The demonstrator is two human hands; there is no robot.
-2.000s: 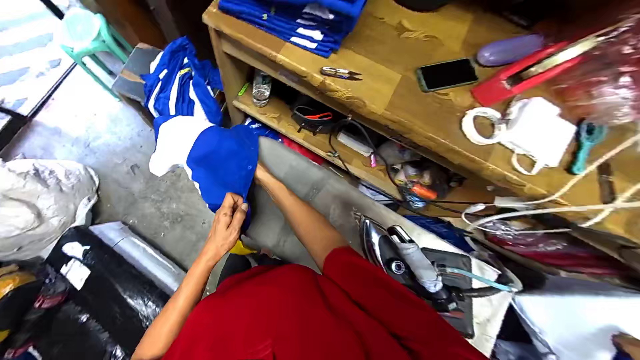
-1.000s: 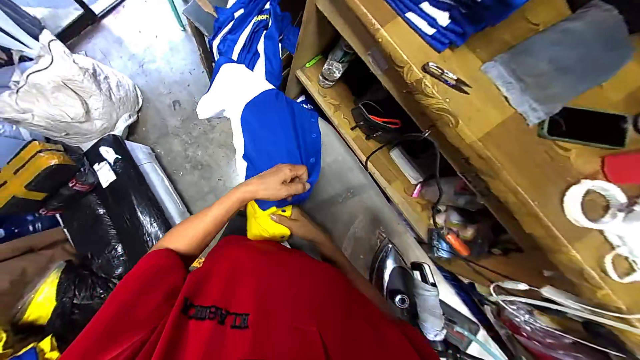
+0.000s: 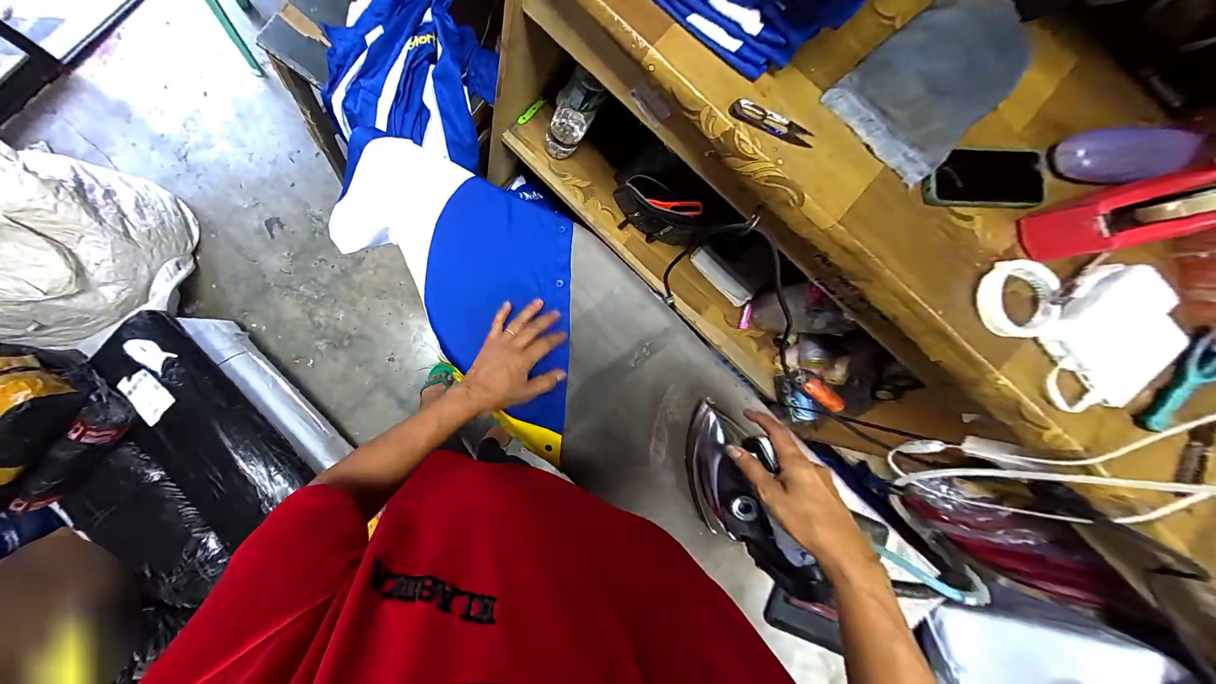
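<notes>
A blue, white and yellow garment [image 3: 499, 275] with small buttons along its right edge lies on a grey ironing board [image 3: 632, 370]. My left hand [image 3: 513, 359] rests flat on its blue part, fingers spread. To the right, my right hand [image 3: 788, 475] is at the handle of a clothes iron [image 3: 727, 475], its thumb and forefinger apart; whether the grip is closed is not clear. The iron stands at the board's right end, apart from the garment. More blue and white striped fabric [image 3: 404, 76] is heaped beyond the board's far end.
A wooden table [image 3: 855, 218] with a lower shelf runs along the right, bearing a grey cloth [image 3: 936, 81], thread snips [image 3: 771, 122], a phone [image 3: 985, 178] and a red tape dispenser [image 3: 1111, 214]. Cables [image 3: 1035, 475] hang near the iron. Black wrapped bundles [image 3: 190, 418] and a white sack [image 3: 85, 247] lie left.
My right hand has moved from the garment's yellow edge to the iron. My left hand has opened out flat on the cloth. The garment was held up two seconds ago and now lies spread.
</notes>
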